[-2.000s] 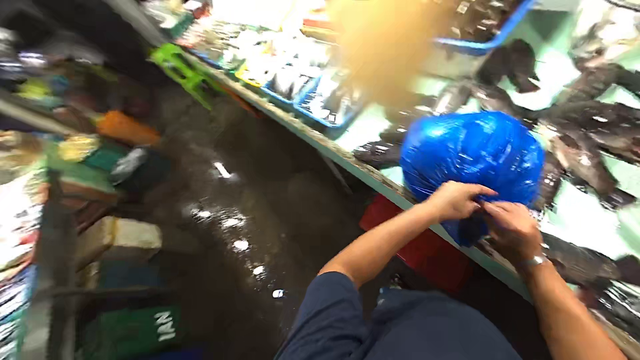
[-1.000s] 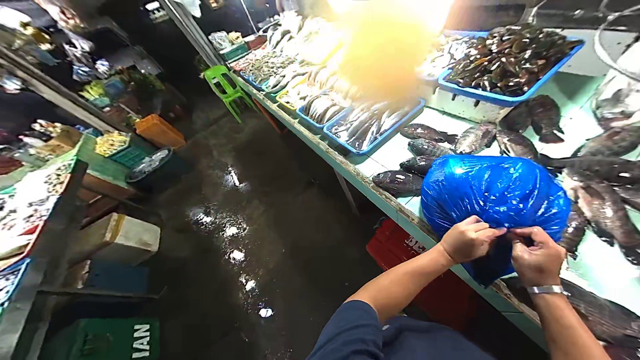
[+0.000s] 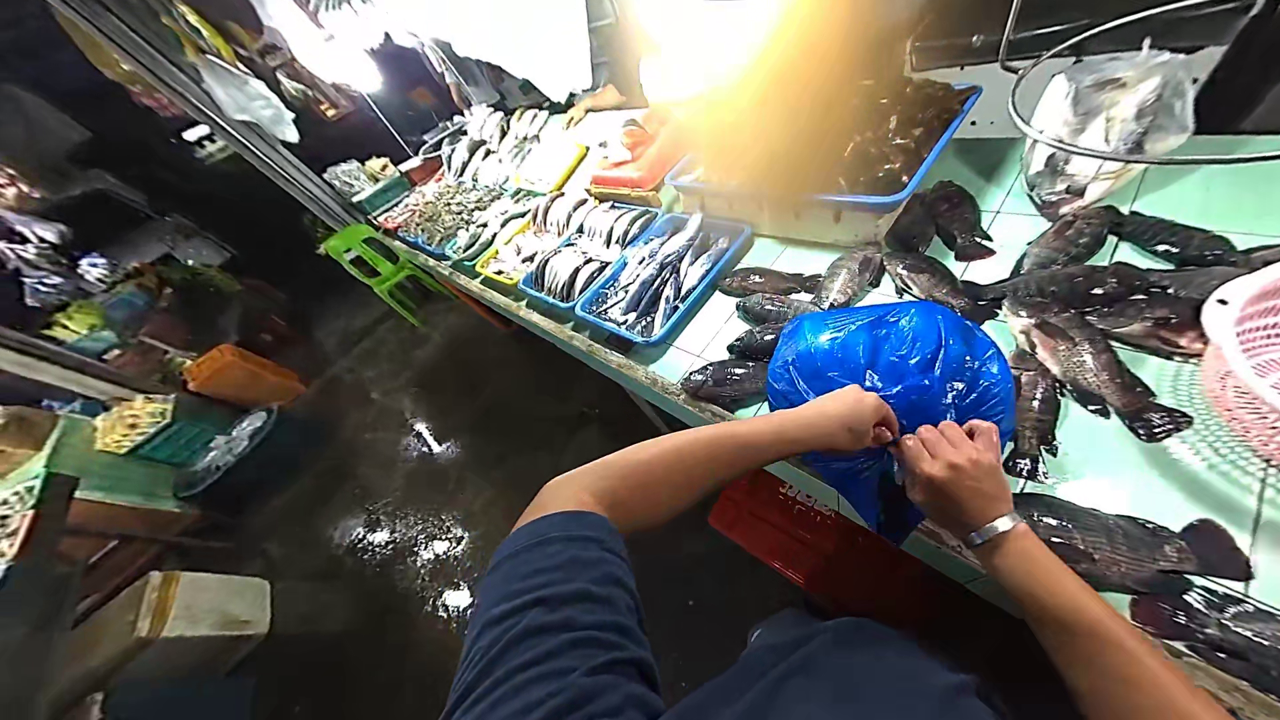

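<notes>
A full blue plastic bag (image 3: 890, 360) rests at the edge of a tiled counter (image 3: 700, 335), its loose end hanging down below my hands. My left hand (image 3: 848, 420) pinches the bag's gathered neck with thumb and fingers. Close beside it, my right hand (image 3: 955, 475), with a silver band at the wrist, grips the same gathered plastic. What the bag holds cannot be seen. Whole dark fish (image 3: 1085, 365) lie on the tiles around the bag, with more fish (image 3: 1120, 540) to the right of my right hand.
Blue trays of fish (image 3: 665, 280) line the counter to the left. A large blue-rimmed tray (image 3: 890, 190) stands behind, partly hidden by glare. A pink basket (image 3: 1250, 330) is at the right, a red crate (image 3: 790, 530) below the counter, and a green plastic chair (image 3: 385, 270) on the wet floor.
Both hands stay at the bag's neck and have drawn slightly closer together since the last frame. The view has tilted up, showing more of the counter's far side.
</notes>
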